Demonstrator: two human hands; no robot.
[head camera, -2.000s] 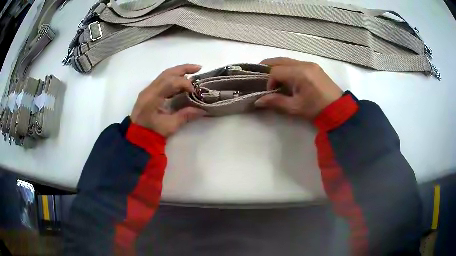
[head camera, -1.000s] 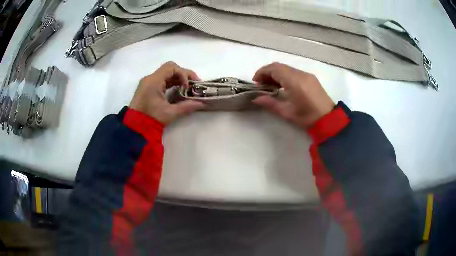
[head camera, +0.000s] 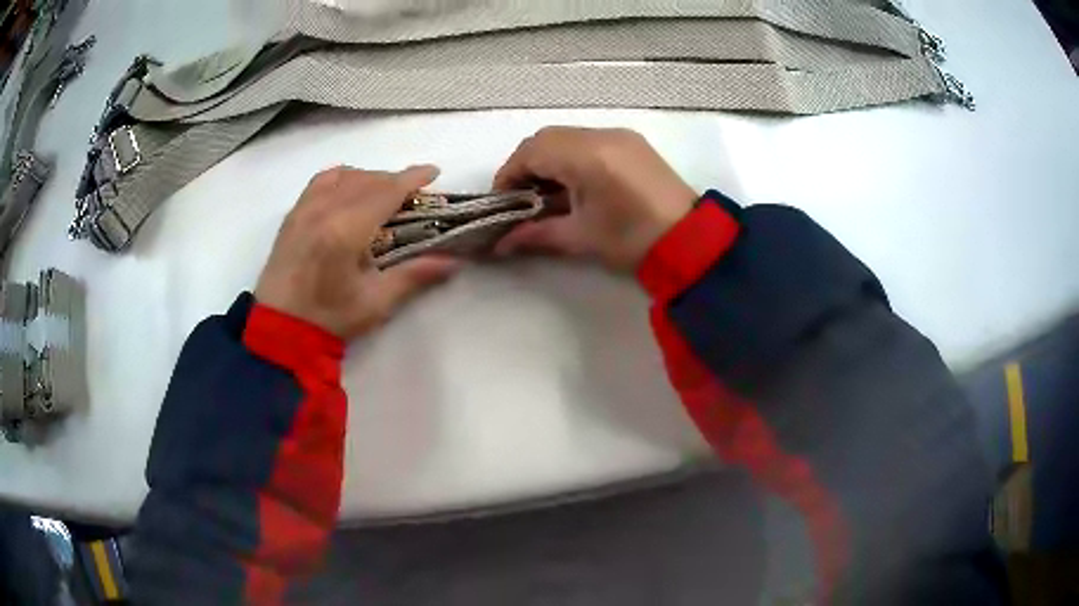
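A coiled strap (head camera: 473, 225) of beige-grey webbing is held on edge between my hands, above the white table. Its layers show from above, with small metal parts between them near its left end. My left hand (head camera: 343, 249) grips the left end, thumb on the near side and fingers on the far side. My right hand (head camera: 592, 195) grips the right end, its fingers curled around the far side and the thumb at the near side. My palms hide both ends of the bundle. No white band shows on it.
A loose strap pile (head camera: 532, 77) lies across the table (head camera: 544, 391) beyond my hands, with buckles at its left end and hooks at the right. Finished bundles (head camera: 47, 343) with white middles stand at the left edge. Darker straps (head camera: 30, 130) lie at the far left.
The coil looks flatter and more tightly closed, and its right end is tucked deeper in my right hand. My hands are closer together. The view has shifted, so the table things sit differently.
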